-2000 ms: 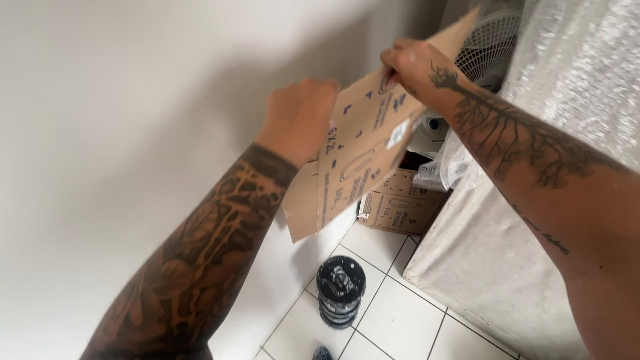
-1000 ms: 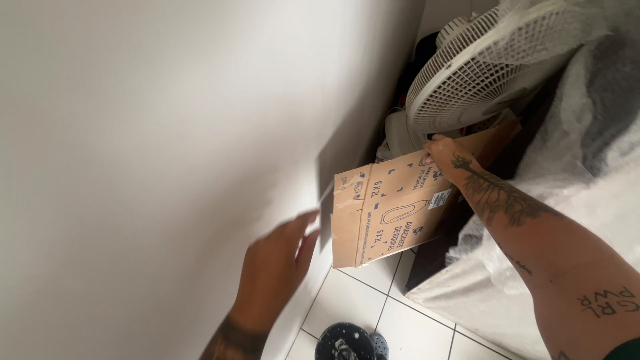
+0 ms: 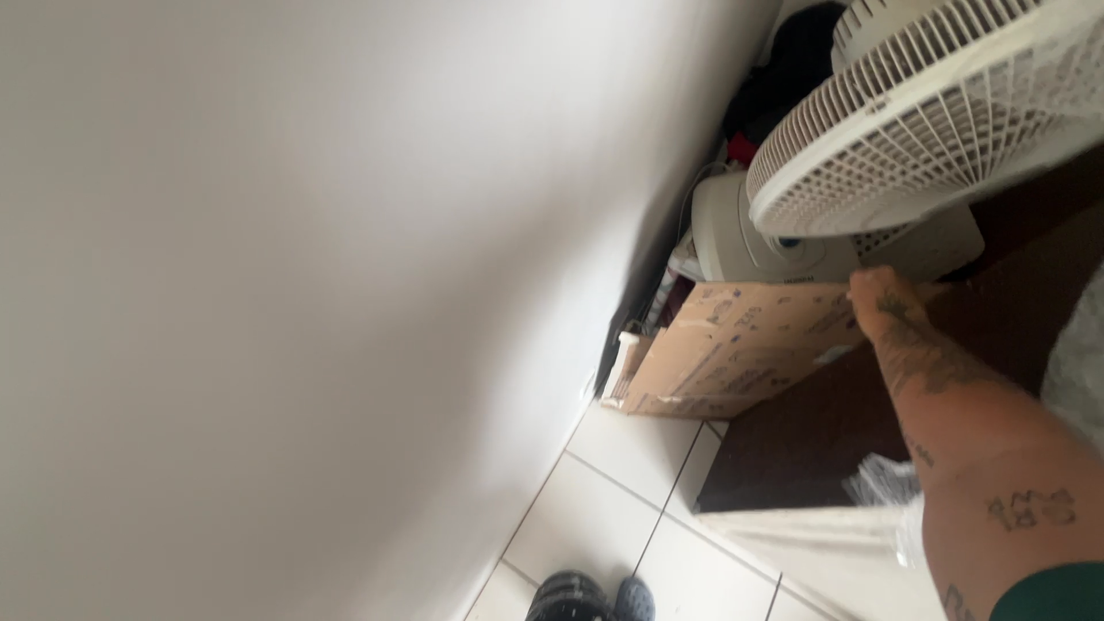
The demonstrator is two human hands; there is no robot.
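Observation:
My right hand point(image 3: 881, 302) grips the upper right edge of a flat printed cardboard piece point(image 3: 742, 349). The cardboard stands tilted between the white wall and a dark brown panel, low in the corner, just in front of the fan's base point(image 3: 776, 246). Its lower edge is at the tiled floor. My left hand is outside the view.
A large white fan point(image 3: 897, 129) leans above the cardboard. Dark cloth point(image 3: 780, 73) lies behind it by the wall point(image 3: 345, 259). A dark brown panel point(image 3: 802, 448), clear plastic wrap point(image 3: 884, 479), a black bucket point(image 3: 569, 597) and a shoe tip point(image 3: 636, 597) are lower down.
The cardboard, held up by both hands at first, has gone down into the corner in front of the fan's base. My left hand let go of it and has left the view. The view has shifted.

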